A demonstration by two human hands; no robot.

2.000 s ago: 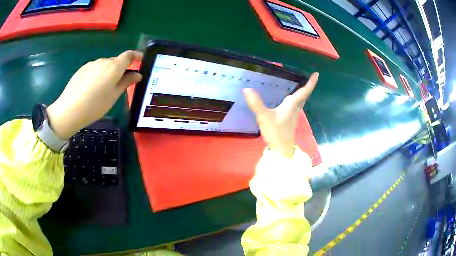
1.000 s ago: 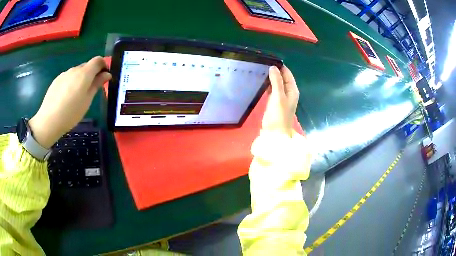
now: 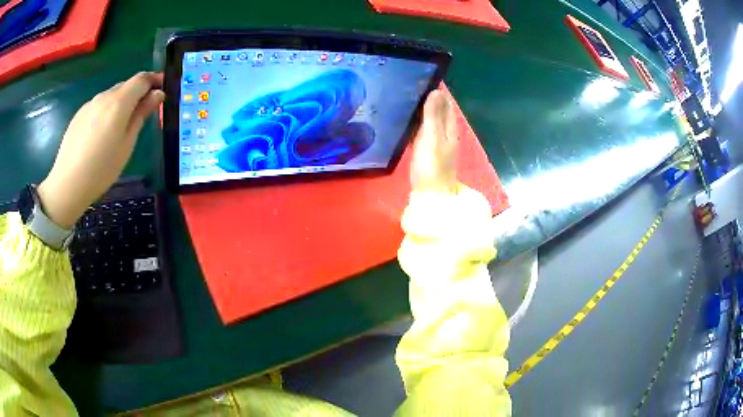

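Note:
A black-framed tablet (image 3: 293, 114) is tilted up over an orange-red foam pad (image 3: 285, 244); its screen shows the blue swirl desktop with icons. My left hand (image 3: 102, 138) is at the tablet's left edge, thumb and fingertips pinched together there; whether a plug is between them cannot be told. My right hand (image 3: 436, 142) holds the tablet's right edge, with part of the hand behind or beside the frame. A black keyboard (image 3: 118, 244) with a white label lies on the green bench, left of the pad, partly under my left arm.
The glossy green bench (image 3: 326, 338) bears more orange-red pads: one with a tablet (image 3: 28, 24) at the upper left, one cut off at the top (image 3: 456, 10), others farther right. A grey floor with a yellow line (image 3: 586, 313) lies beyond the bench's edge.
The screen went from a white window with dark blocks to the blue swirl desktop. My right thumb has left the screen, and the right hand now holds the tablet's edge.

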